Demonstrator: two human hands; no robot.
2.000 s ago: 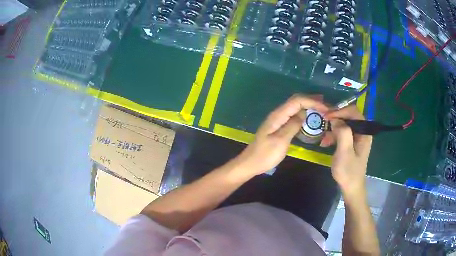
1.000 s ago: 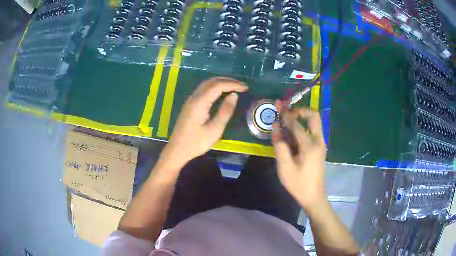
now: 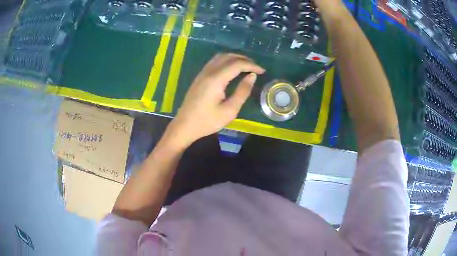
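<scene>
The round test fixture (image 3: 279,100), a silver disc with a brass-gold ring and pale centre, lies on the green mat with no component on it. Its silvery stem (image 3: 313,78) points up and right. My left hand (image 3: 213,95) is left of the fixture, resting over the mat, thumb and index tips close together with a small gap and nothing seen between them. My right forearm (image 3: 363,85) reaches up past the fixture's right side; the hand is cut off by the top edge, so what it holds is hidden.
A clear blister tray (image 3: 270,42) with rows of dark shiny parts is ahead, with a red-dot label (image 3: 317,58) at its corner. More trays stand at far left and right. Yellow tape (image 3: 273,131) runs along the bench edge. Cardboard boxes (image 3: 92,137) are below left.
The component has gone from the fixture, leaving its pale centre bare. My right hand has moved from the fixture up and out at the top edge. My left hand has stayed beside the fixture.
</scene>
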